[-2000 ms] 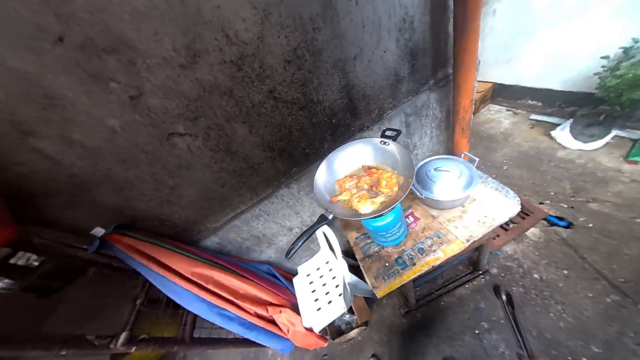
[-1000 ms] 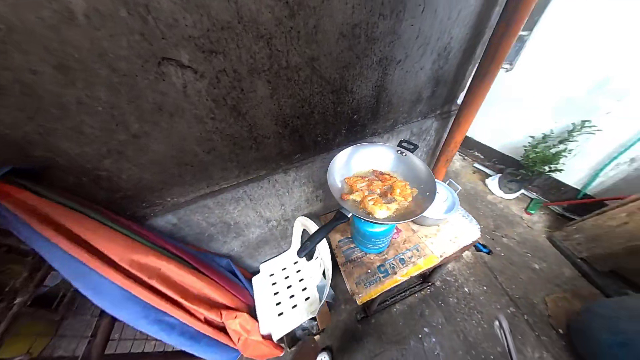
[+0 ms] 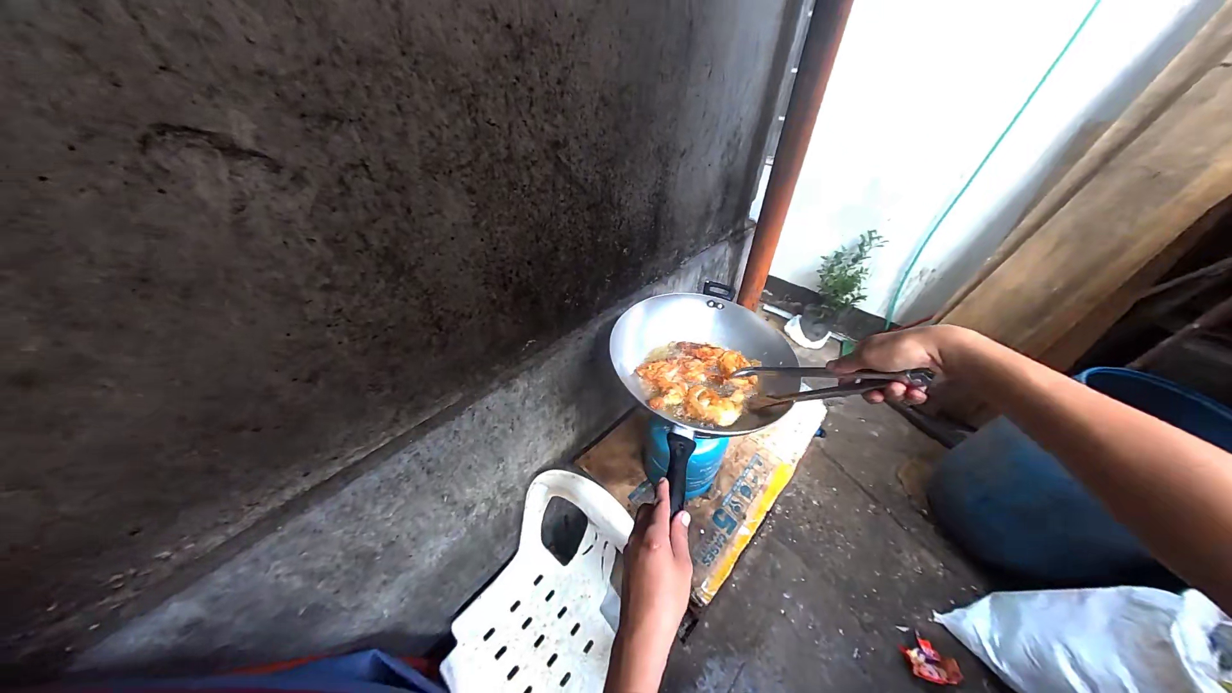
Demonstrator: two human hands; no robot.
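Note:
A metal wok [image 3: 760,342] holds browned pieces of food [image 3: 698,380] in bubbling oil. It stands over a small blue gas cylinder [image 3: 707,467] on a low table covered with printed cardboard [image 3: 736,520]. My left hand [image 3: 659,549] grips the wok's black handle [image 3: 680,467], which points toward me. From the right, my right hand [image 3: 900,361] holds metal tongs [image 3: 837,385], whose tips reach into the wok at the right side of the food. Whether the tips pinch a piece cannot be told.
A white plastic chair [image 3: 549,616] stands left of the table. Along the left runs a stained concrete wall [image 3: 337,241], with an orange pipe [image 3: 794,154] at its end. A blue barrel [image 3: 1020,500], a white sack [image 3: 1078,635] and a red wrapper [image 3: 931,662] are at the right.
Both hands have come into view, the left now on the wok handle and the right with tongs in the wok. The view has shifted to the right and closer.

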